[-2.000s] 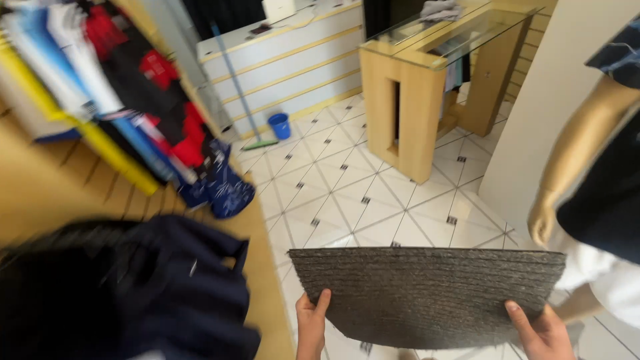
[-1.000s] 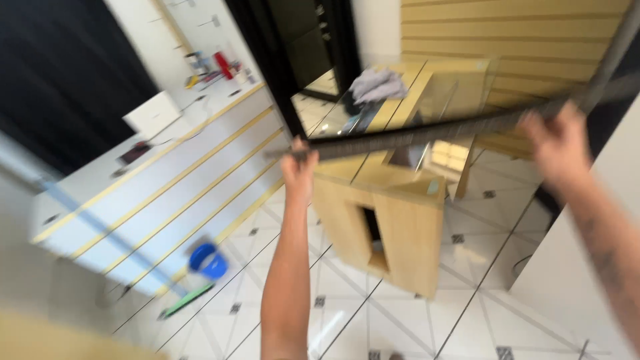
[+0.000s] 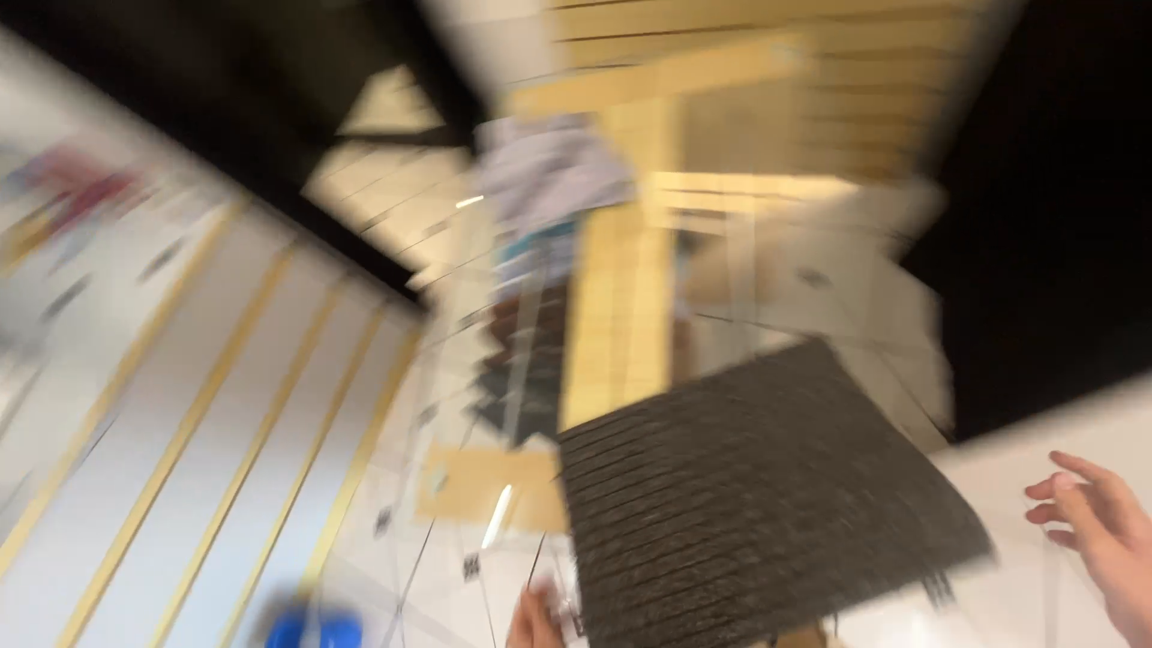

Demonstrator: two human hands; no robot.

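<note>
A dark grey ribbed mat (image 3: 765, 504) hangs tilted over the lower middle of the view, in front of a glass-topped wooden display counter (image 3: 621, 306). My left hand (image 3: 537, 616) is at the bottom, close beside the mat's lower left edge; it is blurred, and whether its fingers hold the mat cannot be made out. At the far right, my right hand (image 3: 1093, 531) is off the mat, its fingers apart and slightly curled, with nothing in them. A crumpled light grey cloth (image 3: 553, 166) lies on the counter's far part.
A white slatted counter (image 3: 207, 396) with yellowish strips runs along the left. A blue bucket (image 3: 315, 627) stands on the tiled floor (image 3: 405, 558). A black-framed mirror (image 3: 297, 207) is at upper left. A slatted wooden wall (image 3: 882, 81) is behind; something black (image 3: 1044, 225) rises on the right.
One second ago both hands gripped the mat, seen nearly edge-on; now its broad face shows and my right hand has let go. The view has swung far toward the glass-topped counter.
</note>
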